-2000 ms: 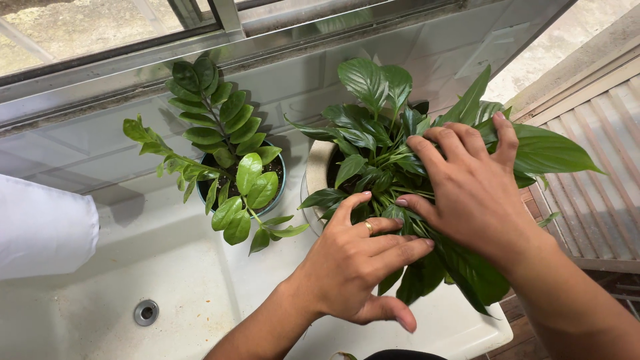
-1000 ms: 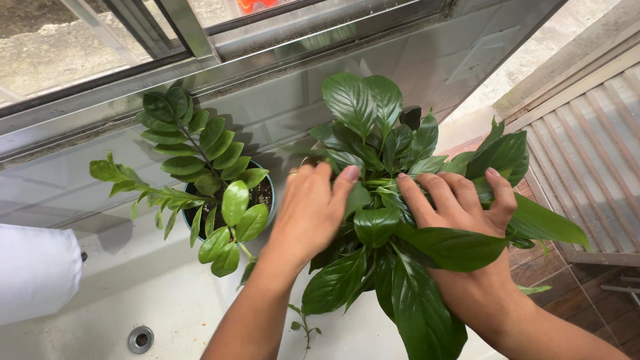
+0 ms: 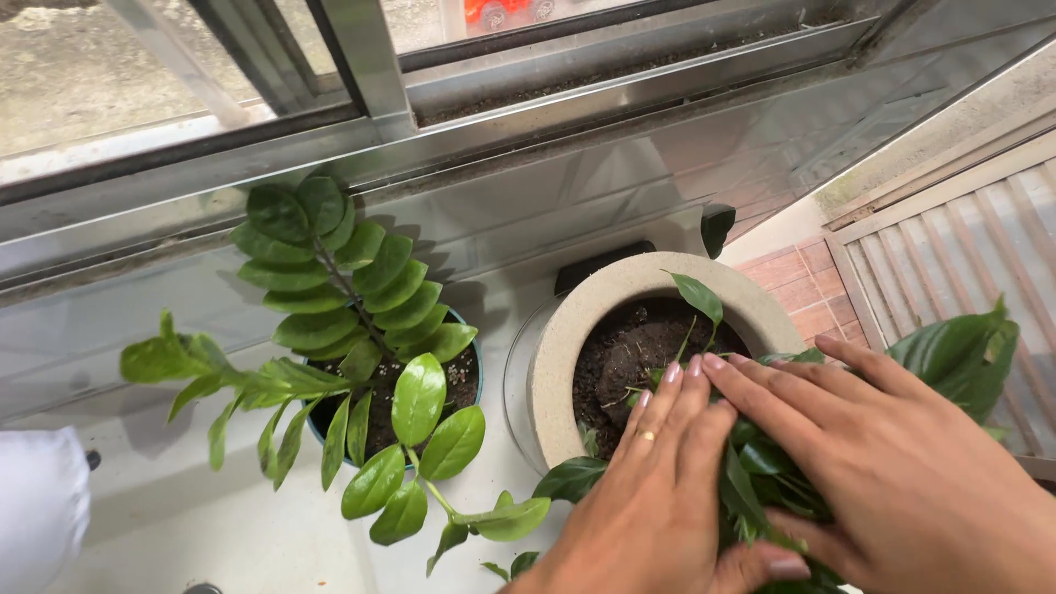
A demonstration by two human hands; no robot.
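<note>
A round, pale stone-like pot (image 3: 554, 371) holds dark soil (image 3: 635, 346) and a broad-leaved green plant (image 3: 949, 363), whose foliage is pushed over to the lower right. My left hand (image 3: 660, 478), with a ring on one finger, lies on the leaves at the pot's near side, its fingertips above the soil. Beside it, my right hand (image 3: 866, 445) presses on the same foliage, fingers extended and fingertips close to the left ones. Roots or thin stems show in the soil. Whether either hand grips stems underneath is hidden.
Left of the pot stands a ZZ plant (image 3: 355, 297) in a teal-rimmed pot (image 3: 478, 355), on a white sink surface (image 3: 206, 528). A metal window frame (image 3: 577, 103) runs behind. White cloth (image 3: 37, 503) is at the left edge, a slatted panel (image 3: 973, 264) at the right.
The foliage, earlier spread over the pot, is now pushed to the lower right, exposing the soil and rim. Both hands have come together on the leaves. The view has shifted.
</note>
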